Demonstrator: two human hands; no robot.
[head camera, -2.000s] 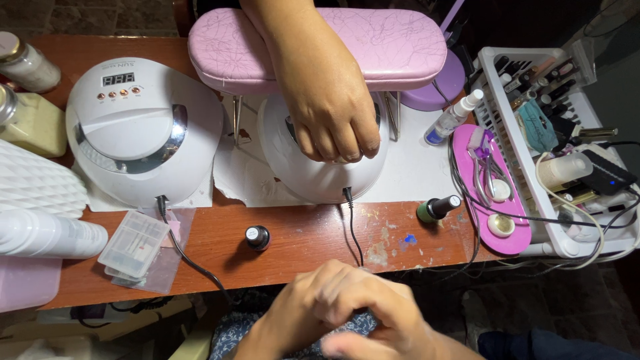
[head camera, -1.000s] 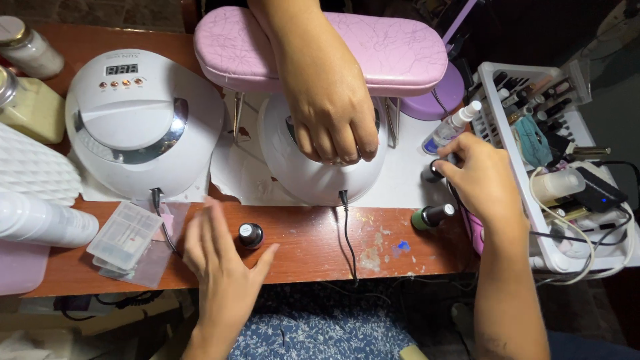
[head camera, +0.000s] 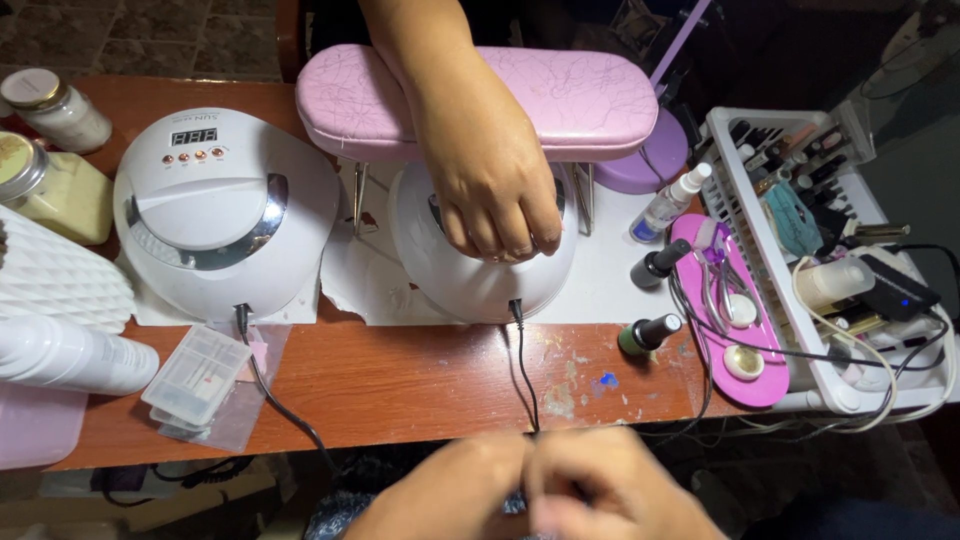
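My left hand (head camera: 457, 484) and my right hand (head camera: 611, 484) meet at the bottom of the head view, in front of the table edge. Both are blurred with fingers curled; whatever lies between them is hidden. Beyond them, a black-capped nail polish bottle (head camera: 649, 334) leans on the table at the right, and a dark polish bottle (head camera: 659, 264) stands just behind it. Another person's hand (head camera: 491, 176) reaches over a pink padded armrest (head camera: 577, 97) and rests, fingers curled down, on a white nail lamp (head camera: 480, 289).
A second white nail lamp (head camera: 217, 217) stands left, near jars, a white spray can (head camera: 71, 356) and a clear plastic case (head camera: 196, 375). At right are a spray bottle (head camera: 670, 202), a pink tray (head camera: 761, 386) with nippers and a white basket (head camera: 829, 375). Black cords cross the table edge.
My hands were apart over the table and are now together at the bottom. The black-capped bottle beside my left hand is gone from its spot. My right hand has left the dark bottle at right.
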